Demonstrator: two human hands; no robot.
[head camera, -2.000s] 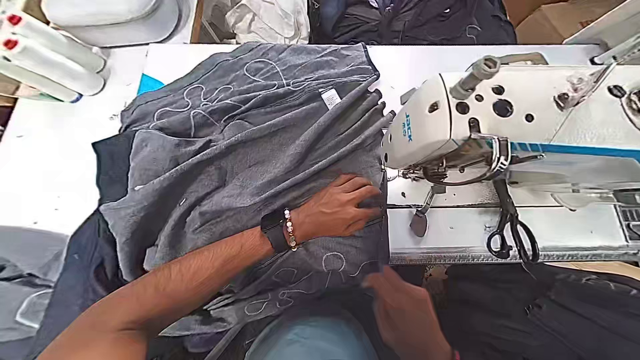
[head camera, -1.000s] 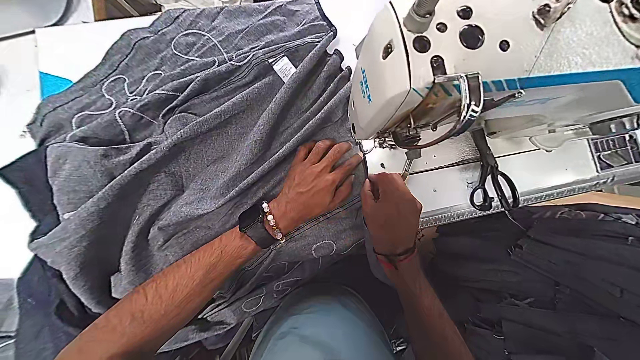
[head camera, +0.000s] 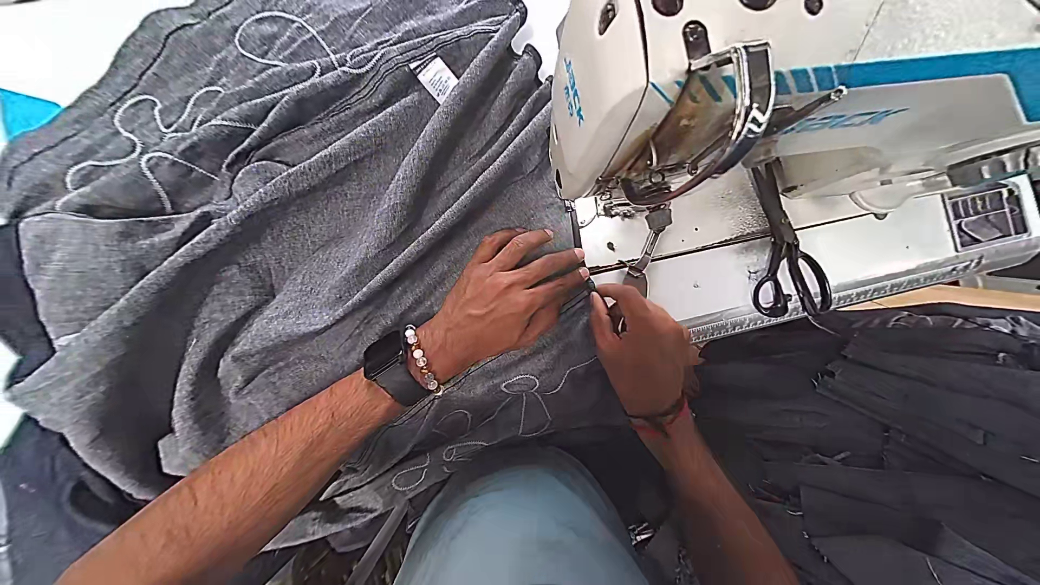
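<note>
A grey knit garment (head camera: 325, 219) with loose pale threads and a white label (head camera: 435, 79) is spread left of the Jack sewing machine (head camera: 691, 89). Its right edge lies by the needle and presser foot area. My left hand (head camera: 512, 296), with a watch and bead bracelet at the wrist, rests on the cloth with fingers spread near that edge. My right hand (head camera: 646, 349) pinches the garment's edge between thumb and forefinger, just below the left fingertips and in front of the machine bed.
Black-handled scissors (head camera: 788, 280) lie on the machine bed near a ruler strip (head camera: 877, 294). Dark fabric pieces (head camera: 918, 414) are heaped at the lower right. A small divided tray (head camera: 987, 217) is set in the bed. My knee is below the garment.
Two seconds ago my right hand was lower, near the garment's lower edge; it has moved up to the right edge and pinches it. The view has shifted and come closer.
</note>
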